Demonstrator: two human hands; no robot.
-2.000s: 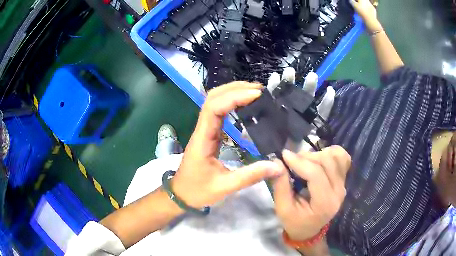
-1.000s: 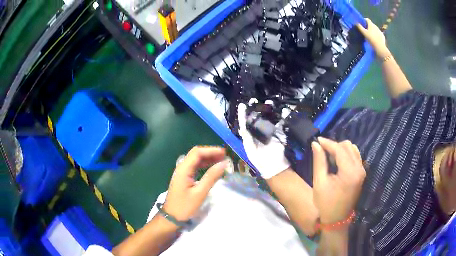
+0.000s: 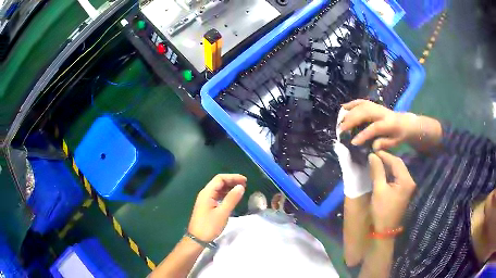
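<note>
A large blue tray (image 3: 255, 149) holds rows and a heap of black corded units (image 3: 298, 87). My left hand (image 3: 217, 209), with a dark band on the wrist, is off the tray's near left side, fingers loosely curled and empty. My right hand (image 3: 390, 184), with a red bracelet, is over the tray's near right side. Its fingertips pinch the edge of a small black unit (image 3: 361, 152), which is partly hidden. Another person's white-gloved hand (image 3: 352, 168) and bare hand (image 3: 375, 124) are around the same unit.
The person in a striped dark shirt (image 3: 446, 206) stands close on the right. A machine panel (image 3: 187, 32) with an orange block (image 3: 212, 50) and buttons is behind the tray. A blue stool (image 3: 111, 157) stands left, beside yellow-black floor tape (image 3: 122, 233).
My left hand has let go of the black units and moved away left. The other person's bare hand has left the tray rim and come to the unit. The view has shifted, showing more machine.
</note>
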